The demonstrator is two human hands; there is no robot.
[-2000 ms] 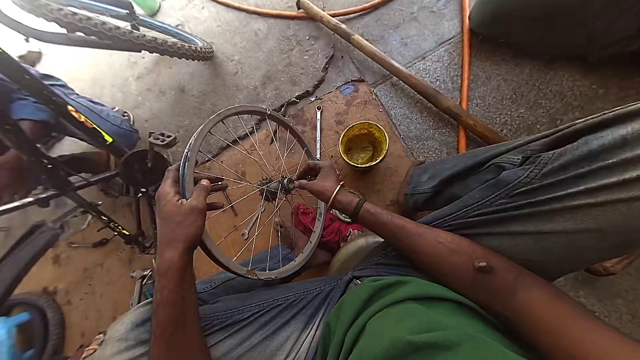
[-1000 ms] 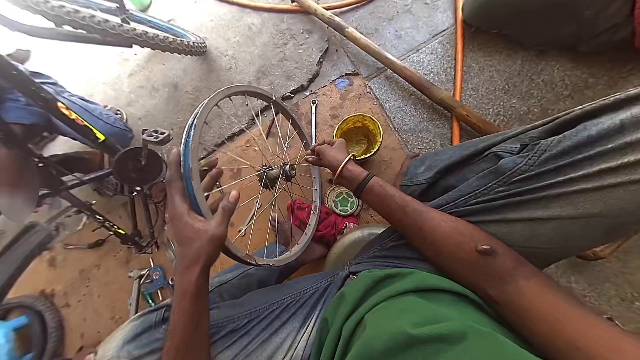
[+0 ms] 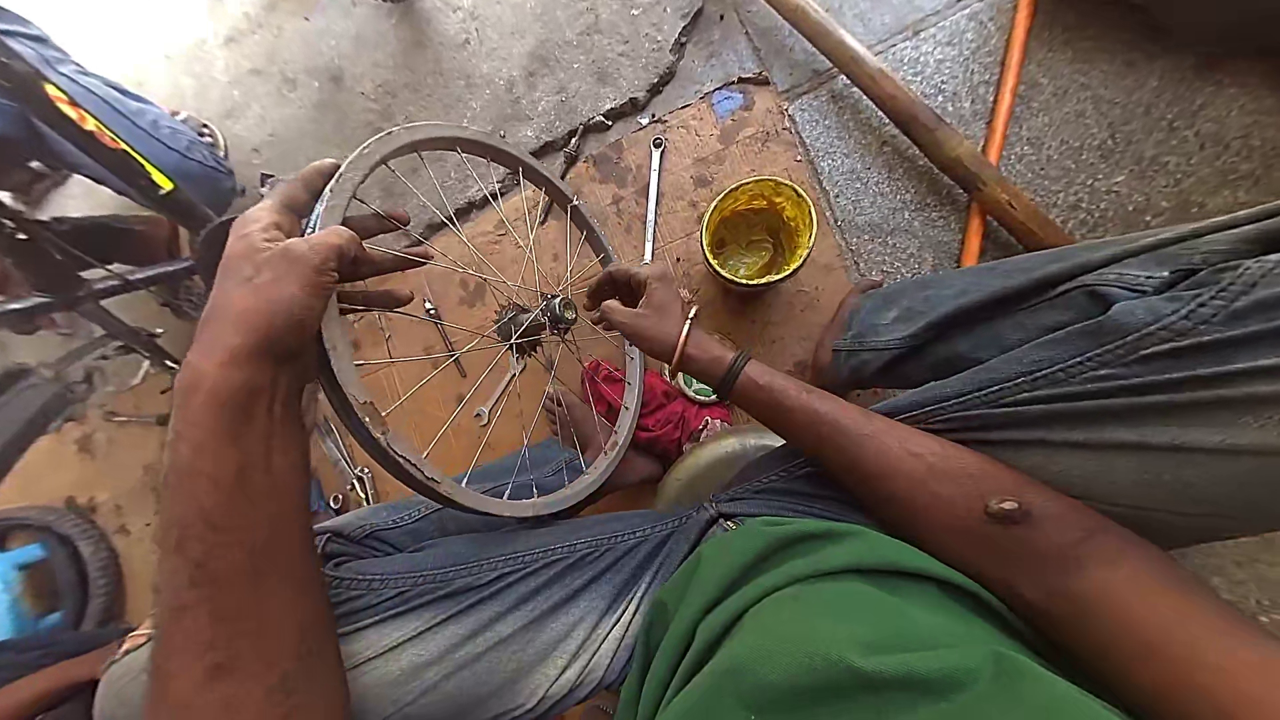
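Note:
My left hand [image 3: 290, 265] grips the left side of a spoked bicycle wheel rim [image 3: 400, 480], thumb and fingers reaching over the spokes. The wheel is tilted above my lap. At its middle is a dark, greasy hub [image 3: 535, 320] with its open end facing up and right. Just right of that end is my right hand [image 3: 640, 305], its fingertips pinched together; whether something small is between them cannot be told. A tub of yellow grease [image 3: 758, 232] stands to the right, and a combination wrench [image 3: 653, 200] lies beside it.
Under the wheel are a brown board [image 3: 590, 185], an open-end wrench [image 3: 500, 390] and a red cloth [image 3: 650, 410]. A wooden pole [image 3: 920, 125] crosses an orange hose [image 3: 997, 130] at the upper right. A bicycle frame [image 3: 100, 285] and another person's leg [image 3: 130, 130] are at the left.
My right hand has come off the hub, where it was two seconds ago, to just beside its end. The wheel stays in my left hand. The view has shifted.

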